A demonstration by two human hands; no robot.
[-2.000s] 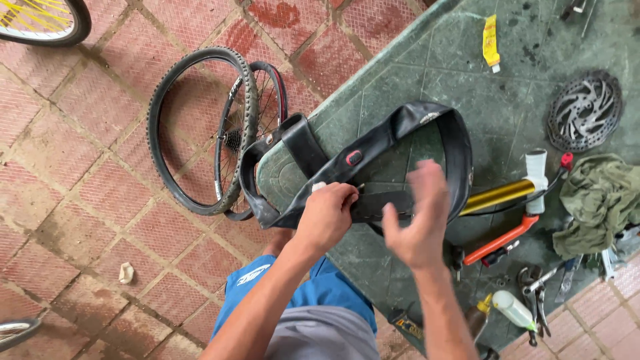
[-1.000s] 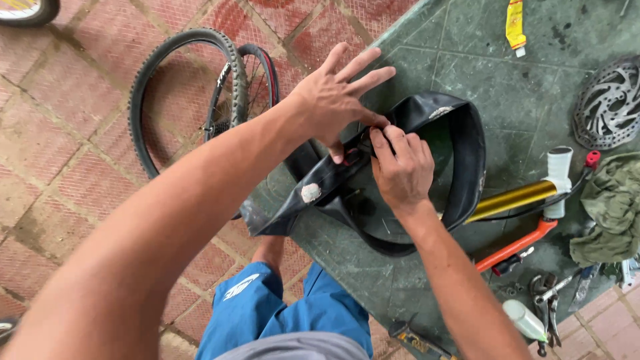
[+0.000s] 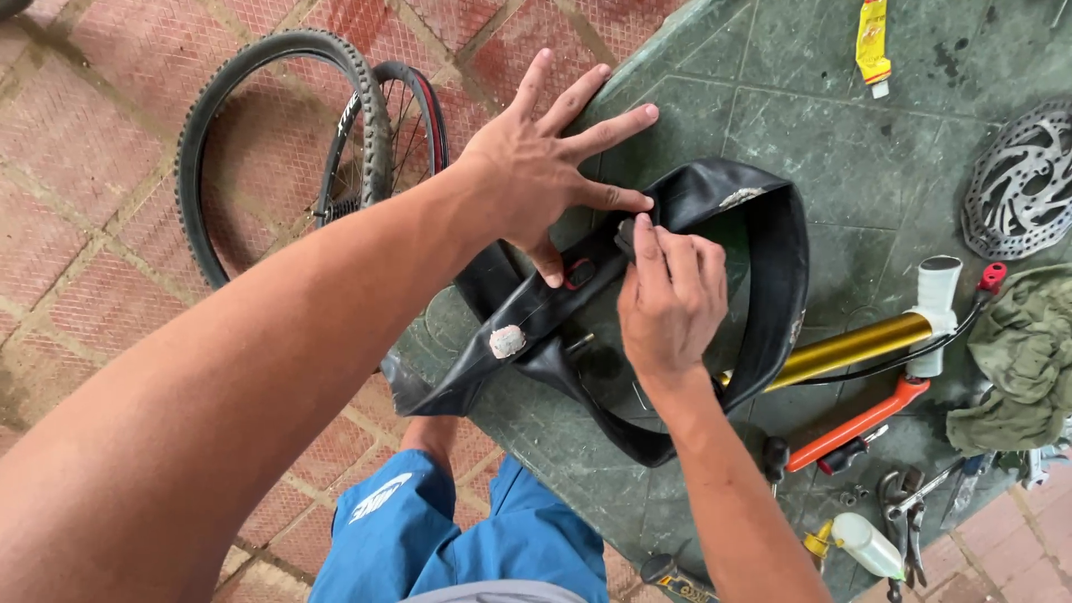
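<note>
A black rubber inner tube (image 3: 775, 276) lies in loops over the corner of the green table. It bears a red-edged patch (image 3: 579, 273) and a whitish spot (image 3: 507, 342); a metal valve (image 3: 579, 342) shows beneath. My left hand (image 3: 557, 163) is spread, its thumb beside the red-edged patch and its index fingertip on the tube, pressing the stretch between them. My right hand (image 3: 674, 293) pinches a small dark piece (image 3: 625, 239) against the tube, just right of the patch. What this piece is, I cannot tell.
Right of the tube lie a gold and orange bicycle frame part (image 3: 854, 347), a brake disc (image 3: 1017, 180), a green rag (image 3: 1026, 360), pliers (image 3: 903, 511) and a white bottle (image 3: 867, 544). A yellow tube (image 3: 873, 42) lies above. A tyre (image 3: 191, 167) and a spoked wheel (image 3: 440, 126) are on the tiled floor.
Two seconds ago my left hand gripped the tube near its lower left part and my right hand was off it; both hands are now at the patch area. The left hand has spread out.
</note>
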